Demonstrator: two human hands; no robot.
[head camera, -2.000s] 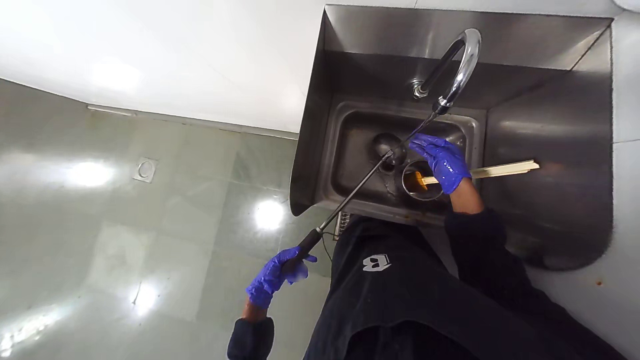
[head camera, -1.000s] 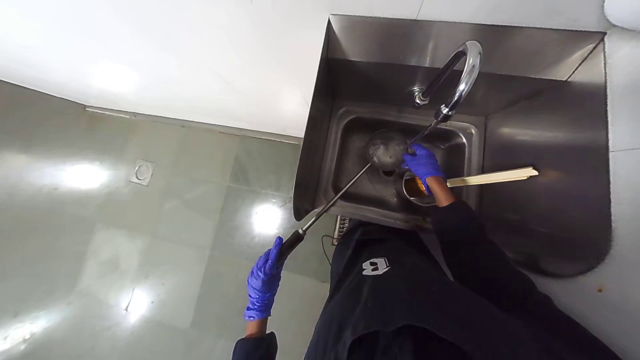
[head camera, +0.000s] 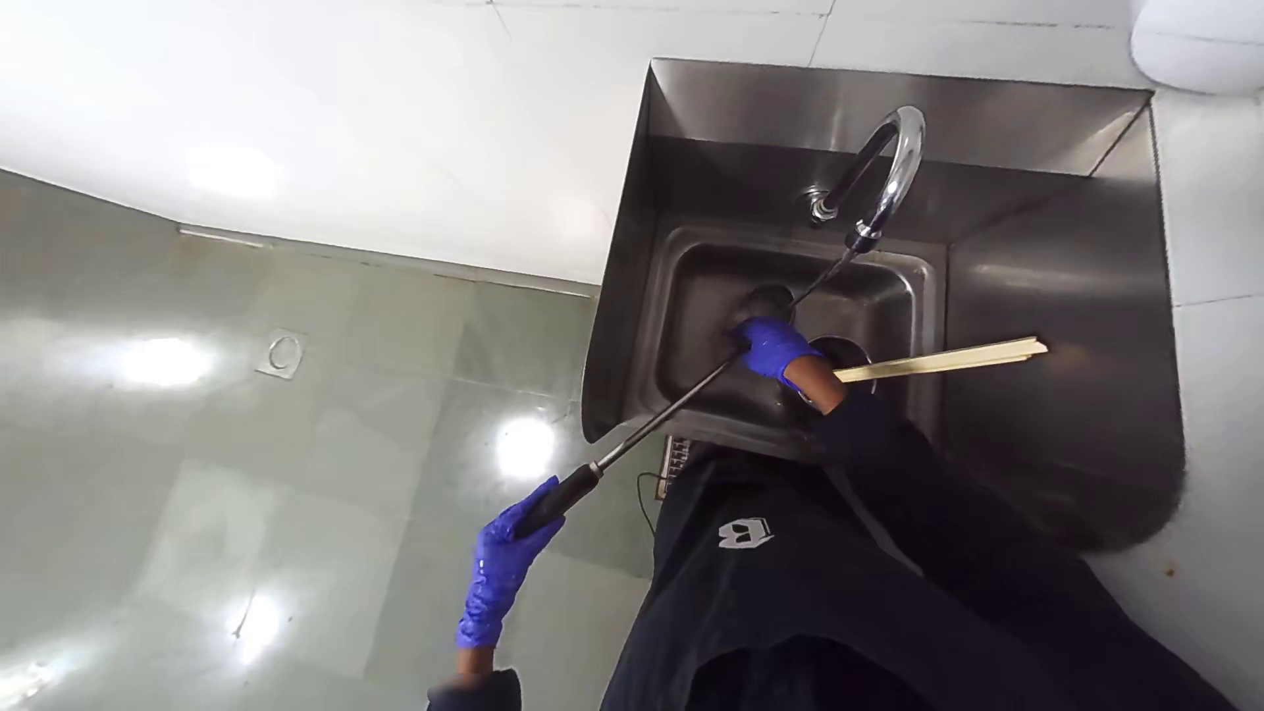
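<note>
My left hand (head camera: 509, 558), in a blue glove, grips the dark handle of a long metal-shafted ladle (head camera: 667, 415). The ladle's round dark head lies low in the basin of a stainless steel sink (head camera: 1066, 286), under the stream from the chrome gooseneck faucet (head camera: 904, 173). My right hand (head camera: 773, 348), also gloved in blue, is at the ladle's head; its fingers are partly hidden, so whether they grip it cannot be told. Beside my right wrist is a round container (head camera: 844, 351), mostly covered by the hand and arm, with pale wooden sticks (head camera: 948, 360) reaching rightward from it.
High steel splash walls (head camera: 889, 104) border the sink at the back and sides. A floor drain cover (head camera: 282, 353) lies in the tiled floor at the left. A white rounded object (head camera: 1200, 44) is at the top right corner. A dark apron front is against the sink's near edge.
My right hand has moved left, from beside the faucet stream and container to the ladle's head. My left hand still holds the handle.
</note>
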